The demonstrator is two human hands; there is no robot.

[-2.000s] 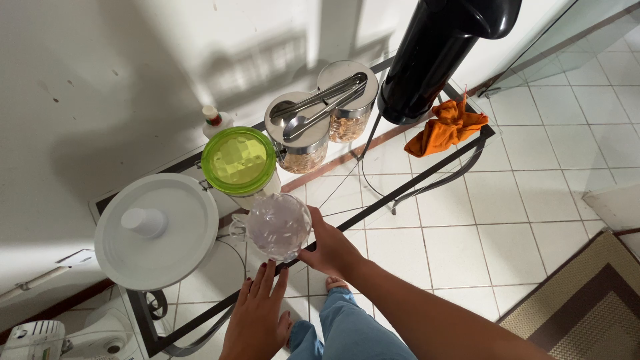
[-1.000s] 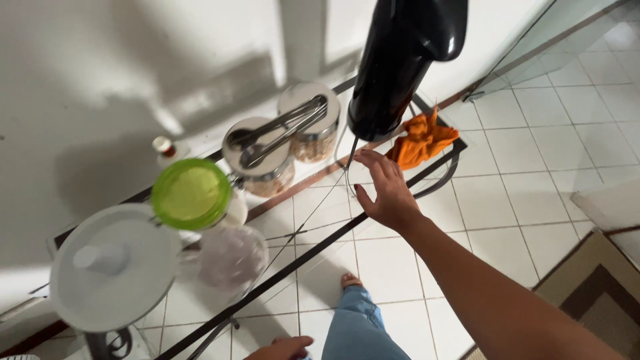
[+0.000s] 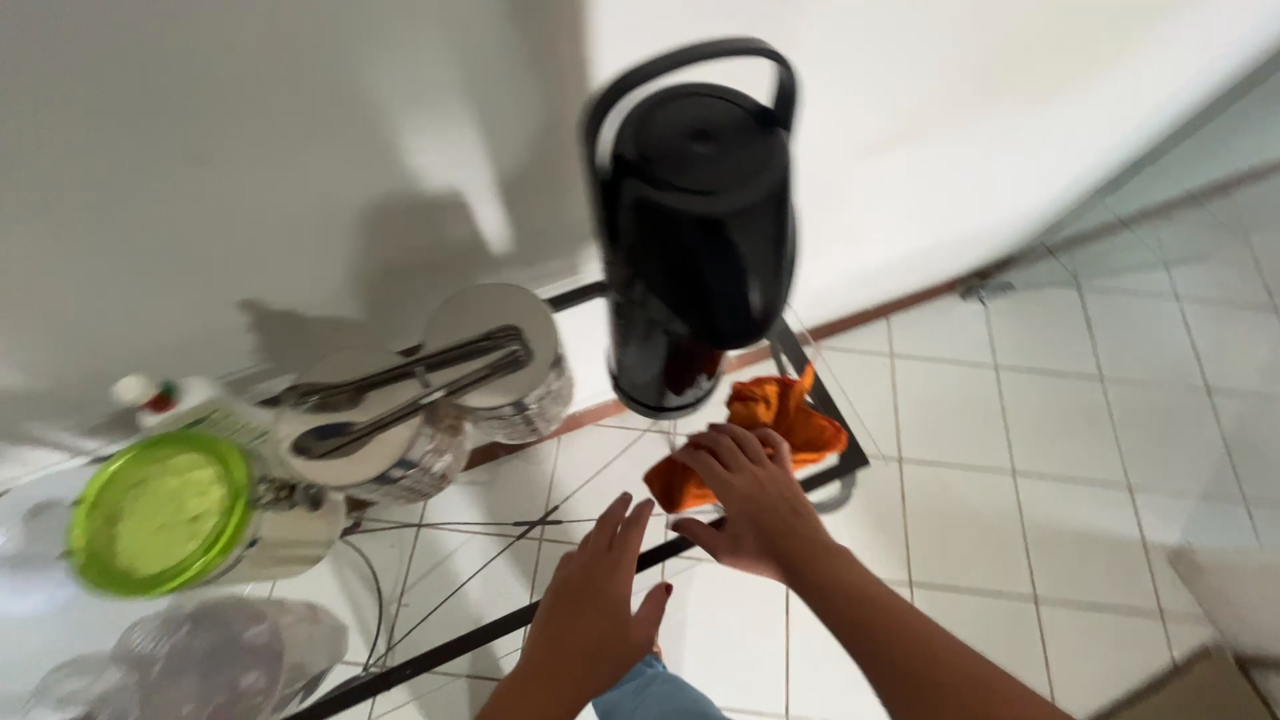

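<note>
My right hand (image 3: 745, 495) rests on the orange cloth (image 3: 790, 415) at the right end of a glass-topped table; its fingers are spread over the near part, and whether they grip it is unclear. Just left of it, my left hand (image 3: 600, 590) is over the table's dark front edge, fingers apart, holding nothing. Behind the cloth stands a black thermal flask (image 3: 700, 230) with a raised carrying handle. Metal tongs (image 3: 430, 375) and a metal spoon (image 3: 345, 430) lie across two lidded glass jars (image 3: 530, 390).
A container with a green lid (image 3: 160, 512) stands at the left, with a white bottle (image 3: 200, 405) behind it. A clear glass vessel (image 3: 215, 660) is at the lower left. The wall borders the table's back; a patterned mat (image 3: 1195, 690) lies on the tiled floor.
My right hand has moved from the clear vessel to the orange cloth, part of which now extends toward the front edge. My left hand has come up beside it. The view has shifted right.
</note>
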